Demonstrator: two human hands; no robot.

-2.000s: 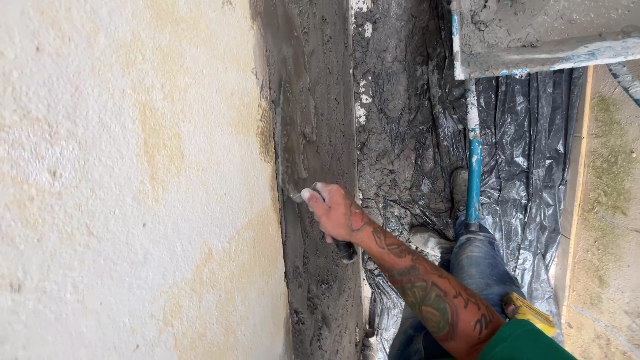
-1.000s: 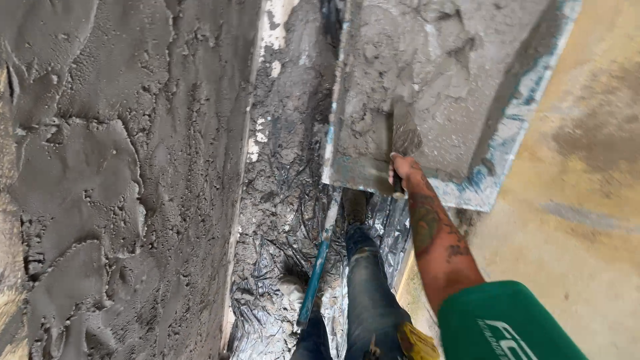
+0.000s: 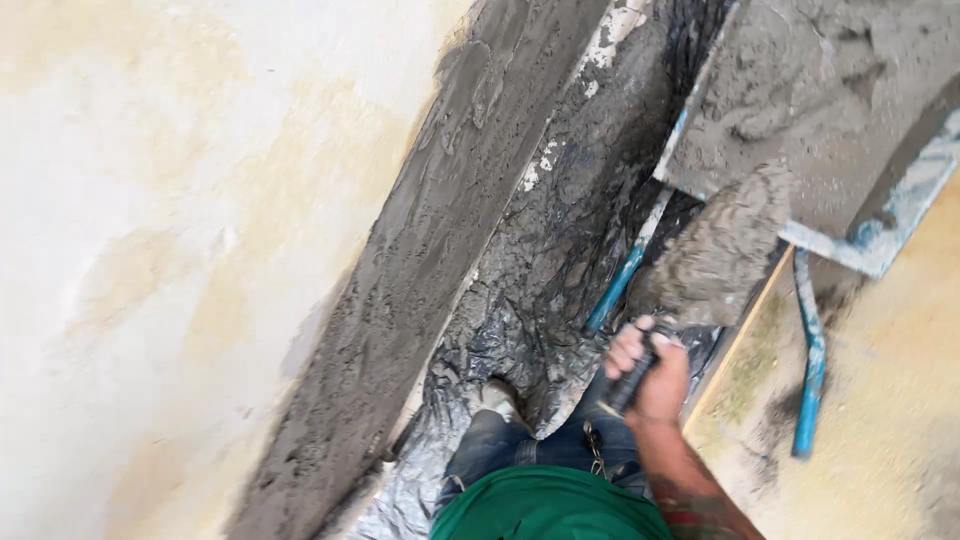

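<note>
My right hand (image 3: 651, 371) is closed around the dark handle of a trowel (image 3: 724, 247), whose blade carries a heap of wet grey mortar. The loaded blade is beside the near edge of a mortar tray (image 3: 832, 251) with blue-stained metal sides, which holds more grey mortar. Left of the hand runs a long band of wet mortar (image 3: 405, 247) along the base of the pale wall, smooth in places and rough in others. My left hand is not in view.
Crumpled black plastic sheeting (image 3: 525, 330), smeared with mortar, covers the ground around my shoe (image 3: 499, 397). Two blue tubular handles (image 3: 619, 289) reach from the tray towards me. A wooden strip (image 3: 739, 337) edges the sheeting. The pale wall (image 3: 187, 225) fills the left side.
My right hand was at the mortar band two seconds ago, then at the tray with the trowel in the mortar. Now the trowel is out of the tray with a heap on its blade. The view has swung.
</note>
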